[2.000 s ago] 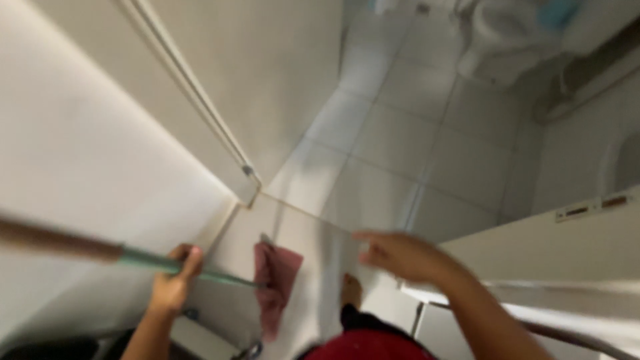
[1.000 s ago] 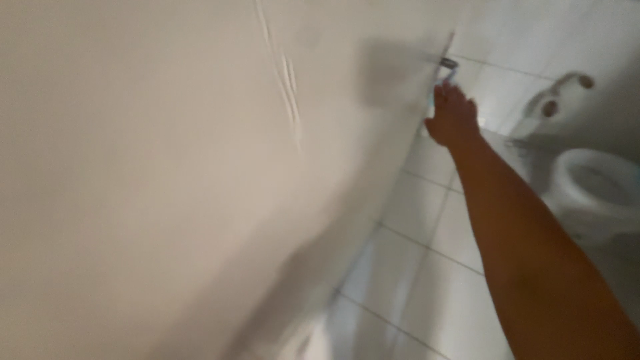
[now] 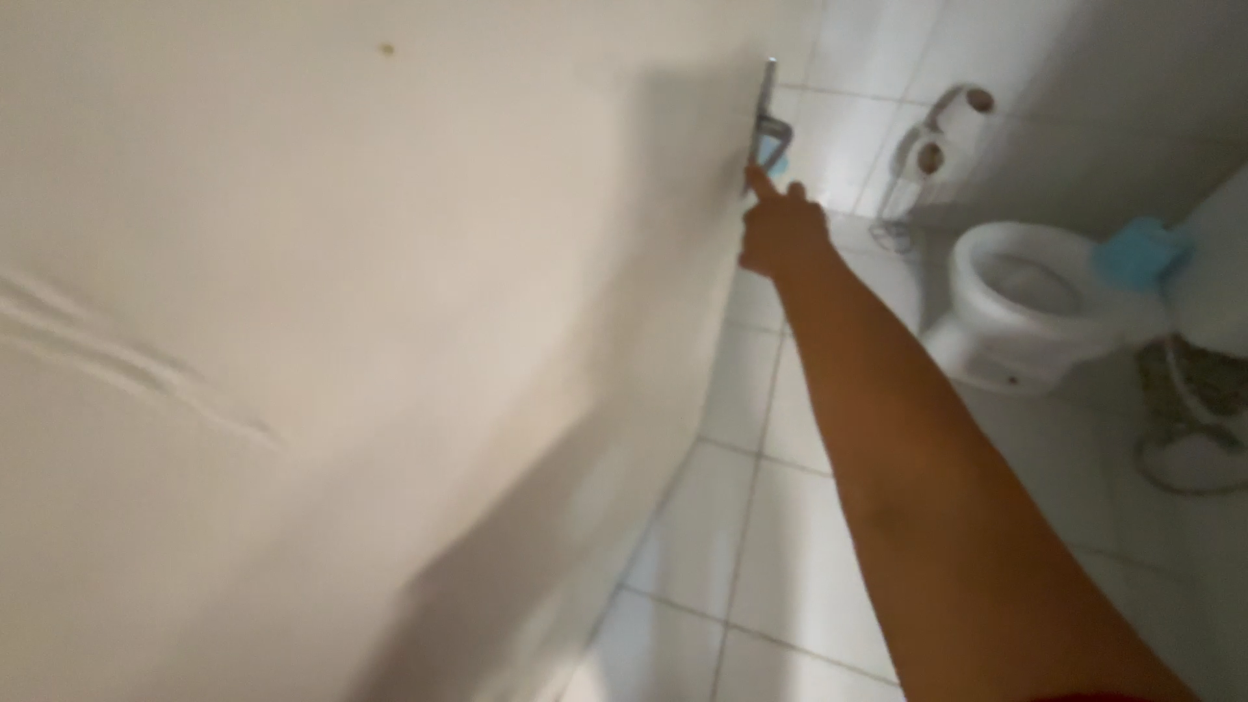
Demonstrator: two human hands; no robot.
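My right hand (image 3: 783, 226) reaches out to the edge of a cream door (image 3: 468, 253), just below its metal lever handle (image 3: 775, 138). One finger points up toward the lock plate and seems to touch the door edge; the other fingers are partly curled. Nothing is visibly held in it. Something light blue shows behind the handle. The pale door panel fills the left and middle of the view, with a wrinkled mark on its surface at the left. My left hand is out of view.
Past the door is a bathroom with a white tiled floor (image 3: 790, 546). A white toilet (image 3: 1024, 283) stands at the right with a light blue cloth-like thing (image 3: 1143, 253) beside it. Toilet paper rolls (image 3: 965, 107) are on the tiled wall. A hose (image 3: 1185, 468) lies at the far right.
My left hand, seen two seconds ago on a long pole with a pink cloth near its end, has left the view. My right hand has moved to the door's edge. The view has swung strongly.
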